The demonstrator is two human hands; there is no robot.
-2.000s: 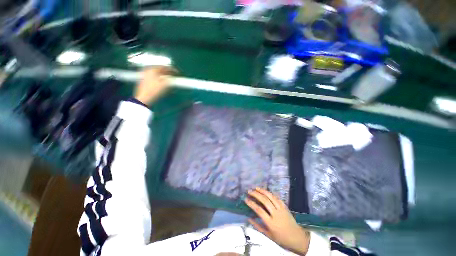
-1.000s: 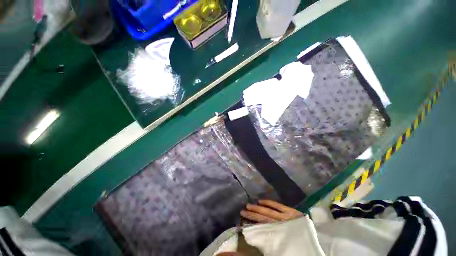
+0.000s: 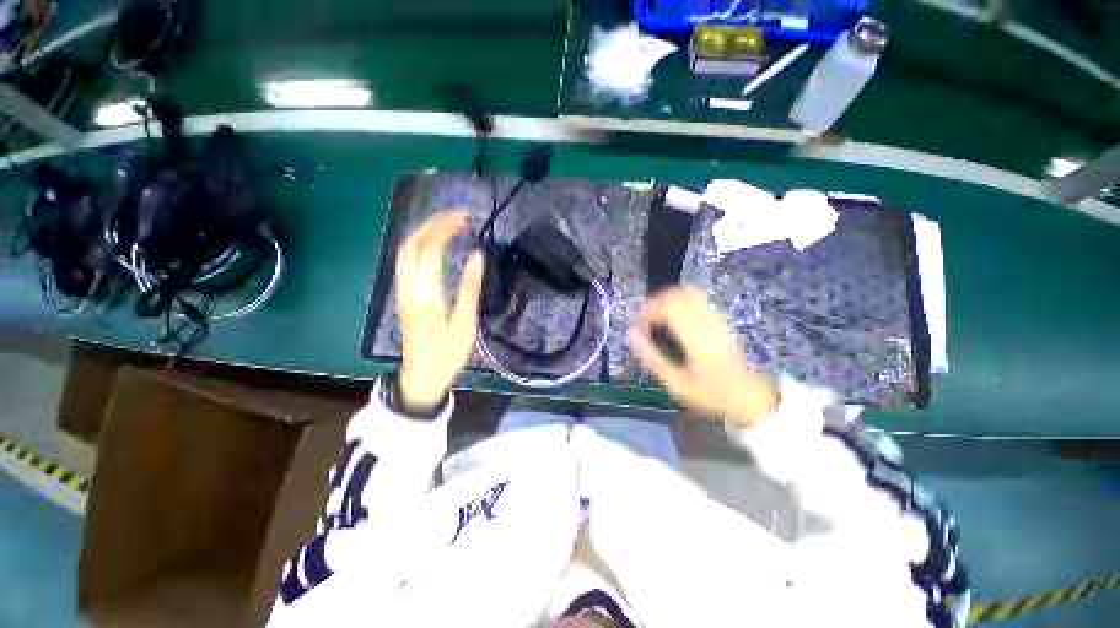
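A black headset (image 3: 549, 260) lies on the left half of the dark grey mat (image 3: 823, 325). Its silver hoops (image 3: 540, 382) curve toward me, with the wide black head strap inside them. A thin black cord or stalk runs from the cups past the mat's far edge. My left hand (image 3: 432, 313) is beside the left cup, fingers and thumb apart, with nothing seen between them. My right hand (image 3: 703, 356) is blurred, right of the hoops near the mat's black strip. A small dark patch shows at its curled fingers; I cannot tell if it is held.
Several black headsets (image 3: 172, 221) are piled on the bench at left. Crumpled white tissue (image 3: 768, 218) lies on the mat's far right part. Beyond the raised strip are a white bottle (image 3: 839, 80), a yellow box (image 3: 727, 49) and a blue bin (image 3: 805, 15). A cardboard carton (image 3: 184, 491) stands below left.
The mat, bare of any headset before, now has one on it. My left hand has come over the mat from the left. My right hand has moved forward from the mat's near edge.
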